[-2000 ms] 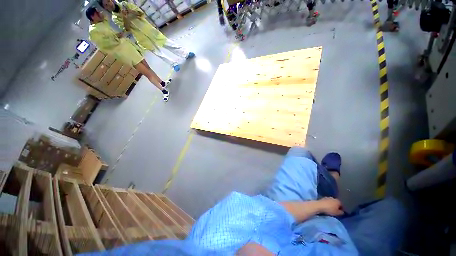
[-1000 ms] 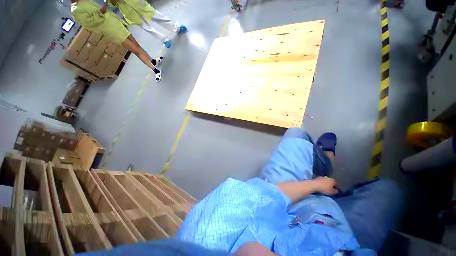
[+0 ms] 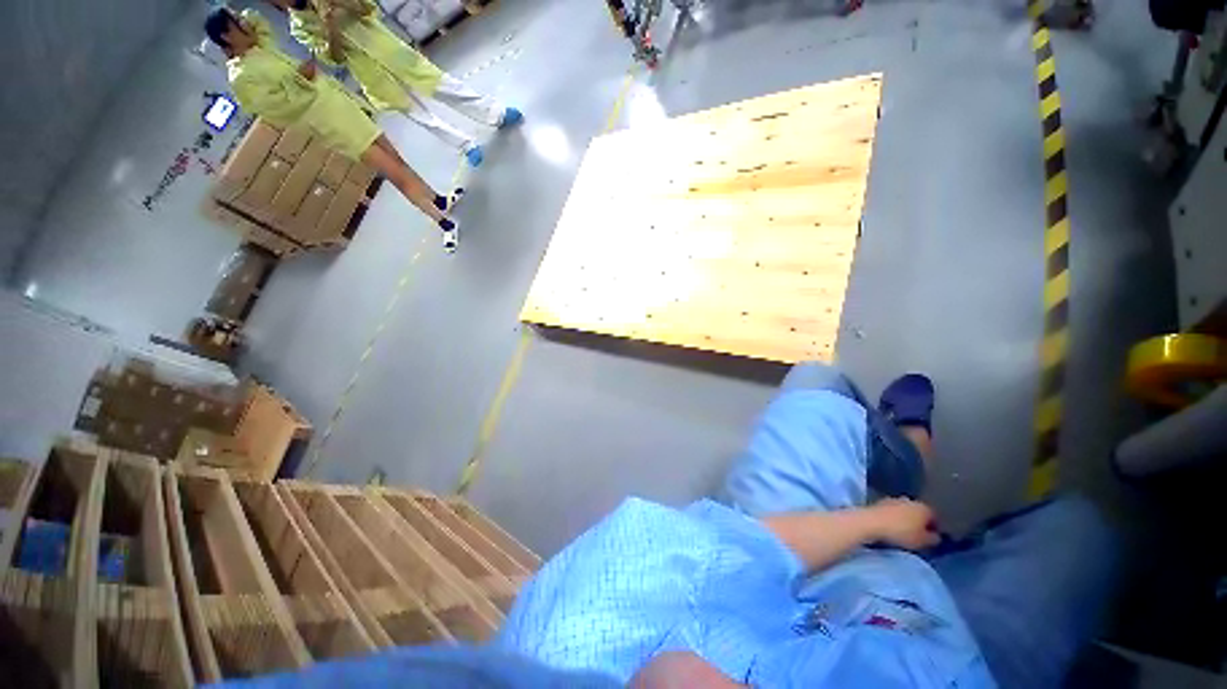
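My left hand [image 3: 910, 524] rests over my lap at the right end of its forearm. Its fingers look curled, but they are small and blurred, and I cannot tell whether they hold anything. My right hand is not in view. A bit of bare forearm shows at the bottom edge, beside a blurred blue sleeve. The light blue smock [image 3: 646, 586] covers my upper body. A low, pale wooden pallet [image 3: 720, 222] lies flat on the floor beyond my knees, with bright glare on its left part.
Stacked empty pallets [image 3: 303, 538] stand at lower left. Cartons [image 3: 289, 189] are stacked at upper left, near two people in yellow-green coats [image 3: 303, 108]. Black-yellow floor tape [image 3: 1055, 256] runs down the right. A yellow wheel [image 3: 1173, 366] and part of a machine are at the right edge.
The view has shifted slightly, so the pallet, the people and my lap sit a little lower and more to the right than a second ago. My left hand keeps its place over my lap.
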